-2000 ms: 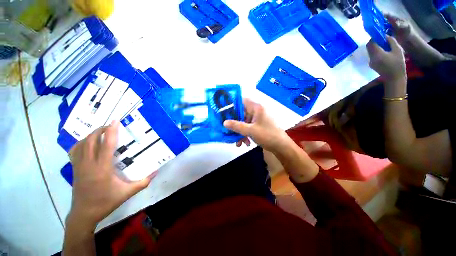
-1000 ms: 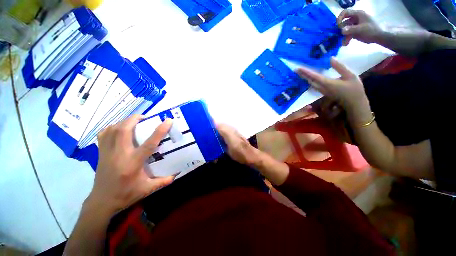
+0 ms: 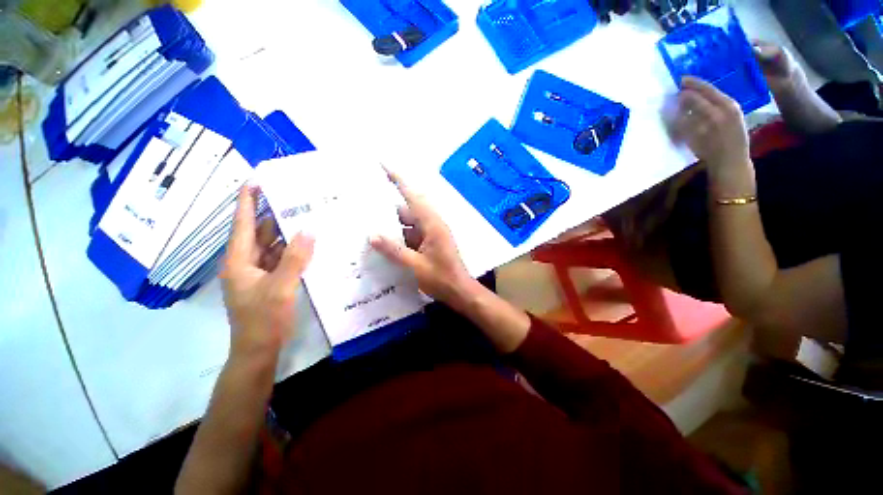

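A retail box is between my two hands near the table's front edge, its white text side facing up and a blue end toward me. My left hand holds its left side, with the thumb on the face. My right hand holds its right side, thumb also on the face. Whether a tray is inside is hidden. Two blue trays with black coiled cables lie to the right, a nearer tray and a farther tray.
Two stacks of flat cartons, a nearer stack and a farther stack, stand at the left. Another cable tray and an empty blue tray lie at the far side. A person at the right holds a blue tray. A red stool is below.
The blue tray and carton first seen apart in my hands gave way to a box with its picture up, now its text side up. The neighbour's hands moved away, leaving another filled tray on the table.
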